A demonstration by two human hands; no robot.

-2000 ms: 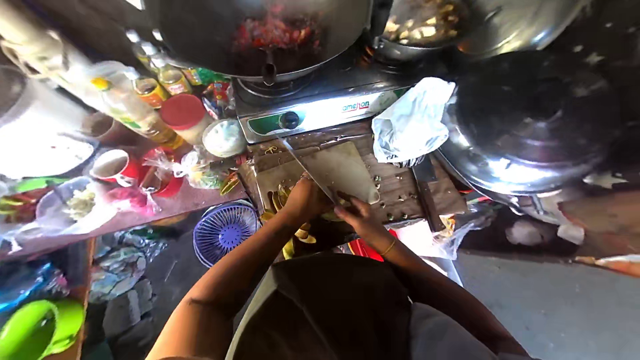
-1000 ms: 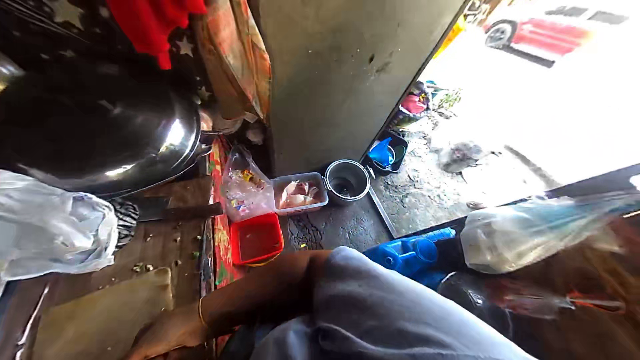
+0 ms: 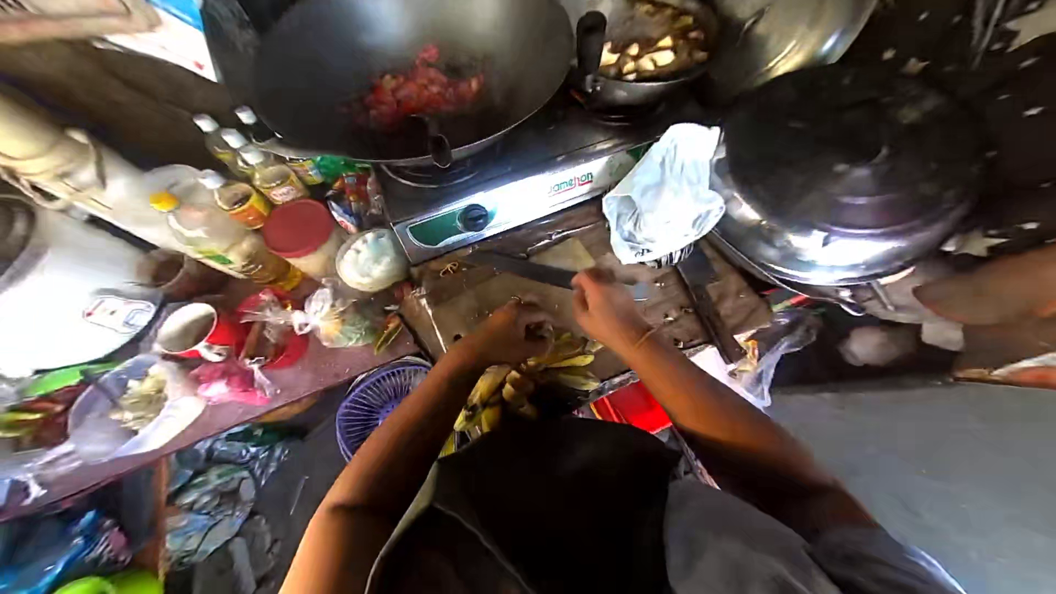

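Observation:
My right hand [image 3: 606,309] is closed on the handle of a kitchen knife [image 3: 528,268], whose long blade points left above a worn cutting board [image 3: 470,299]. Just left of it, my left hand [image 3: 513,332] bends its fingers at the board's near edge; whether it grips anything is hard to tell. Below and beside my left hand lie yellow bananas or banana peels [image 3: 569,363], close against my body. A second dark-bladed knife or cleaver [image 3: 709,309] lies to the right of the board, near a white plastic bag [image 3: 667,198].
Ahead, a gas stove [image 3: 511,202] holds a large wok [image 3: 330,74] with red pieces and a smaller pan [image 3: 652,82]. A lidded metal pot [image 3: 850,181] stands right. Bottles, a red-lidded jar [image 3: 299,229] and a red mug [image 3: 191,330] crowd the left. A purple basket [image 3: 375,408] sits below.
The view has swung back from the doorway side to the stove. Compared with two seconds ago, my hands are farther apart, and the knife has shifted to the right with my right hand.

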